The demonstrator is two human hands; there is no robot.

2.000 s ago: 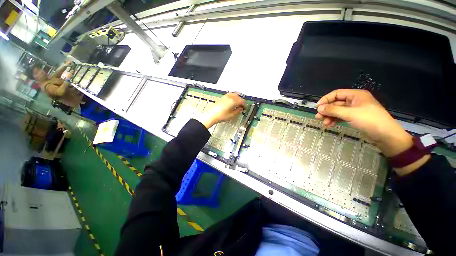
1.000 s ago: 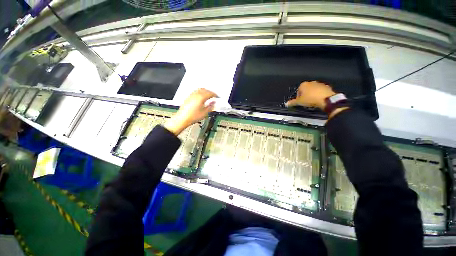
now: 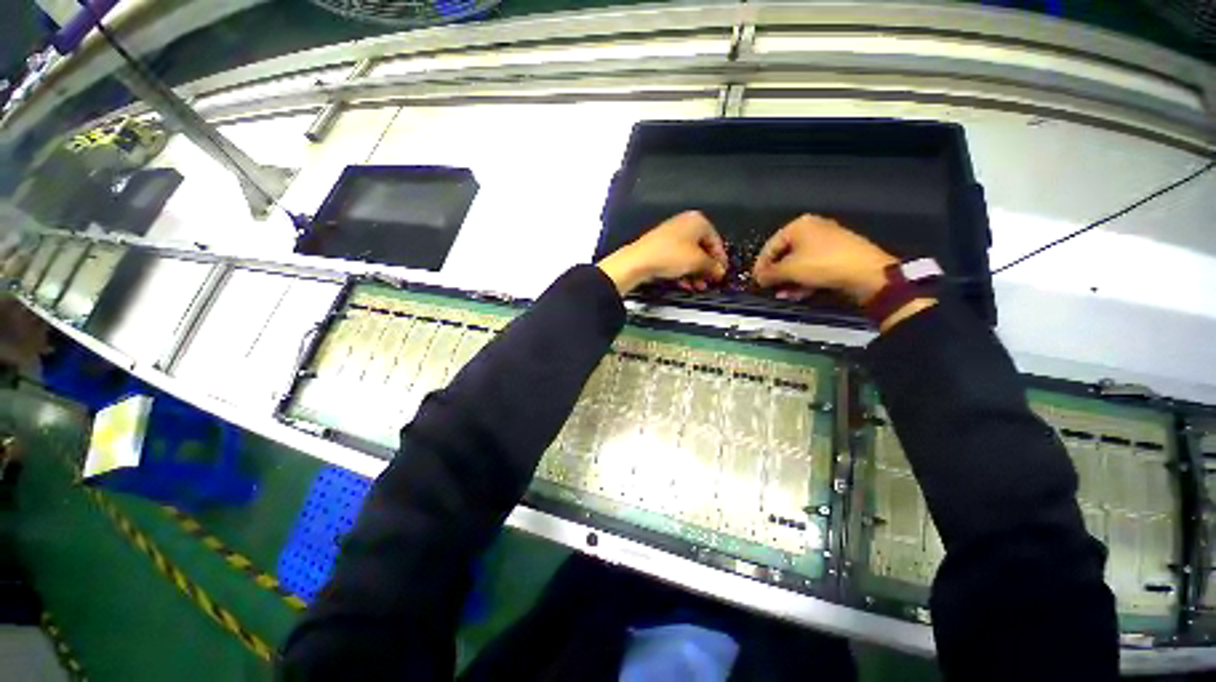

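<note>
A large black tray (image 3: pixel 800 160) lies behind the framed boards, with a small heap of tiny components (image 3: pixel 742 256) near its front edge. My left hand (image 3: pixel 678 253) is in the tray at the left of the heap, fingertips pinched together. My right hand (image 3: pixel 816 261) is at the right of the heap, thumb and fingers also together, with a dark red band on its wrist. Whether either hand pinches a part is too small to tell. A circuit board panel (image 3: pixel 694 440) in a dark carrier frame lies in front of the tray, partly covered by my left sleeve.
More framed panels lie at the right (image 3: pixel 1087 513) and left (image 3: pixel 400 360) along the silver rail (image 3: pixel 627 549). A smaller black tray (image 3: pixel 387 220) is at the back left. A thin cord (image 3: pixel 1100 220) runs rightward from near my right wrist. A blue stool (image 3: pixel 324 526) stands below the line.
My left hand has moved right from above the boards into the large tray. My right hand stays in the tray, slightly changed in pose. The view has shifted slightly.
</note>
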